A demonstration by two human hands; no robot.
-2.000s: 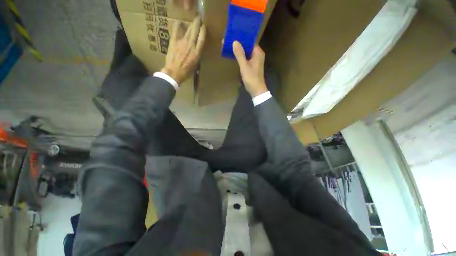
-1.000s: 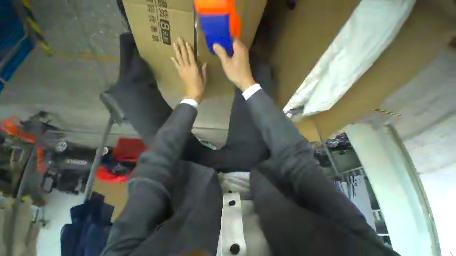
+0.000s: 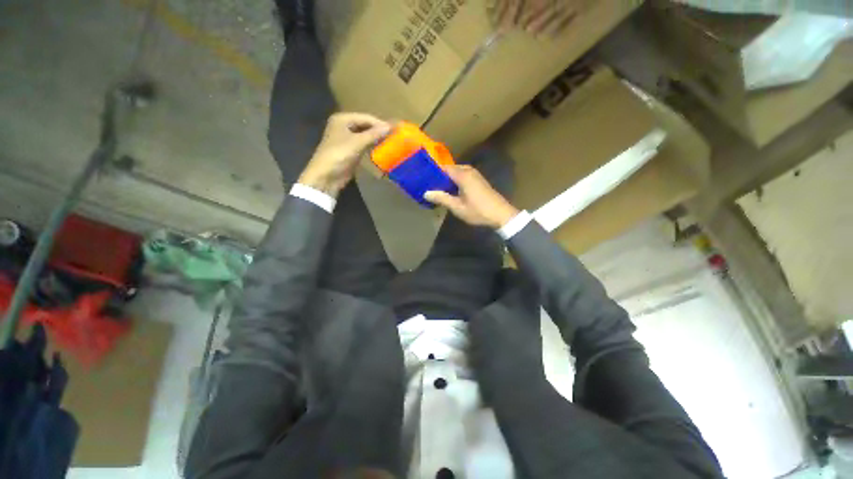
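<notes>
The orange and blue tape gun point(image 3: 417, 165) is in my right hand point(image 3: 475, 198), shut around its blue part, above the near end of a brown carton point(image 3: 468, 70). The fingertips of my left hand point(image 3: 344, 154) are pinched at the gun's orange end; whether they hold tape is too small to tell. The carton stands between my legs, flaps folded over, with dark printing and a centre seam. Part of the seam's near end is hidden behind the gun.
Another person's hand point(image 3: 538, 14) rests on the carton's far end. An open carton point(image 3: 599, 154) with a white item point(image 3: 603, 182) inside stands at right. A metal rail point(image 3: 70, 206), red bundle point(image 3: 89, 323) and green bundle point(image 3: 201, 267) are at left, dark blue garments point(image 3: 33, 407) at lower left.
The tape gun has come off the carton top towards me. My left hand has lifted from the flap to the gun's orange end. The view has turned, and the other person's hand shows more.
</notes>
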